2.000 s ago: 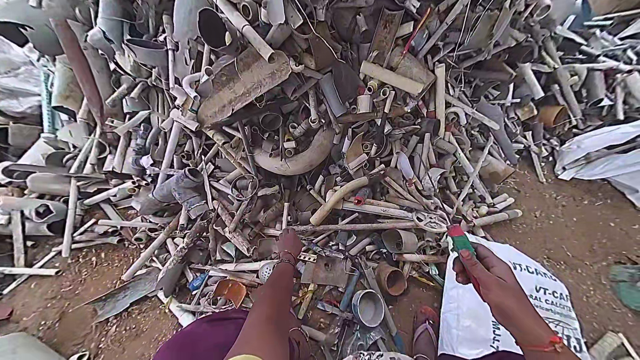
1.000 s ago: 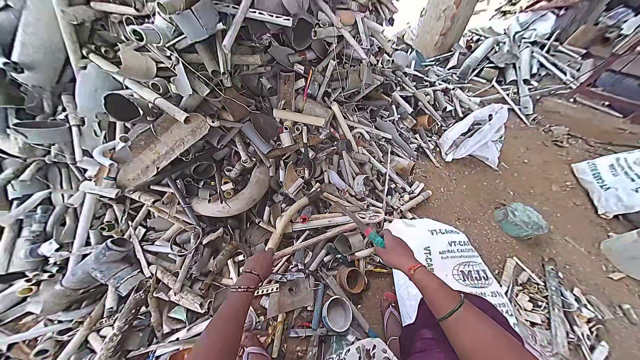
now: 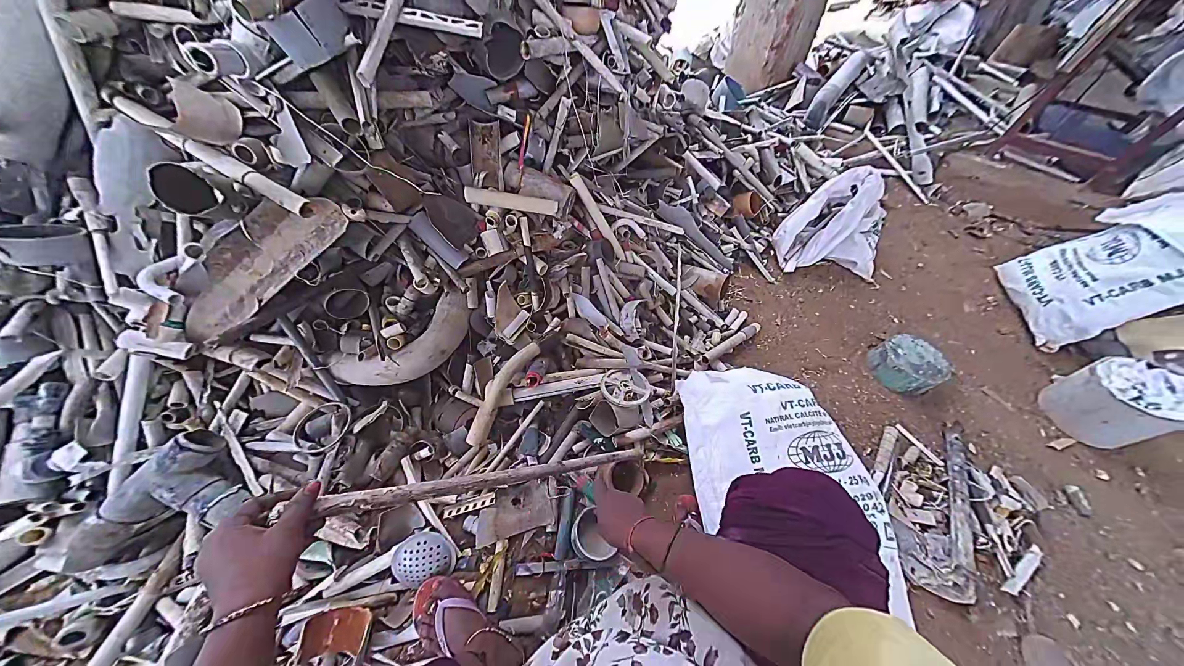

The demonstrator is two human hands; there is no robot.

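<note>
At the lower left, my left hand [image 3: 250, 546] grips one end of a long, dirty, narrow pipe [image 3: 472, 483], which slants up to the right across the scrap. My right hand [image 3: 618, 511] is low, under the pipe's far end, closed around a tool whose green handle [image 3: 585, 487] partly shows; its blade is hard to make out. Close to the right hand are a short brown pipe ring [image 3: 627, 475] and a round white pipe piece [image 3: 592, 535]. A perforated white dome [image 3: 423, 558] lies between the hands.
A high heap of broken plastic pipes [image 3: 398, 356] fills the left and front. A printed white sack [image 3: 754, 425] lies by my right knee. Farther right are an open white bag [image 3: 832, 222], a crumpled greenish bag [image 3: 909, 363], a white bucket [image 3: 1101, 402] and small scraps [image 3: 962, 518].
The left hand, earlier low by the heap with no long pipe visible in it, is now farther left, holding one. The right hand has moved down, its tool now mostly hidden.
</note>
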